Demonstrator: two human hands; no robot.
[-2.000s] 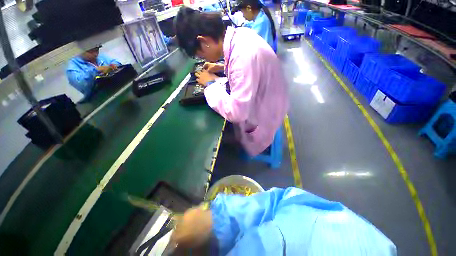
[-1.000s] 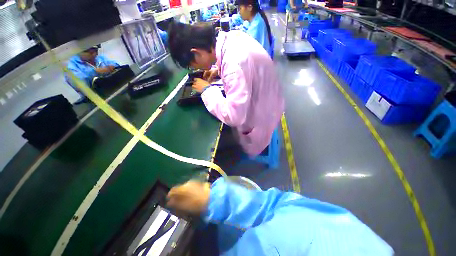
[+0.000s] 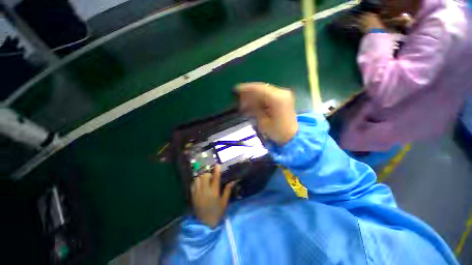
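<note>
An open flat device [image 3: 203, 155] lies in a black foam tray [image 3: 182, 135] on the green bench in front of me. Its silver-white rectangle [image 3: 235, 153] is crossed by thin dark strips. My left hand [image 3: 209, 199] rests at the tray's near left side, fingers apart, fingertips at the small board with green and white spots. My right hand [image 3: 269, 109] is raised over the tray's far right corner, blurred, with fingers curled. I cannot tell whether it holds anything.
A pale-yellow strip [image 3: 311, 57] hangs beyond my right hand. Another tray with a device [image 3: 56, 209] lies at the far left. A person in a pink smock [image 3: 409, 83] works at the right. Dark trays stand at the upper left. Yellow scraps [image 3: 295, 182] show by my right sleeve.
The view has turned down and left. My left hand now shows at the device. My right hand is now raised above the tray's far right corner. The yellow strip now hangs more upright.
</note>
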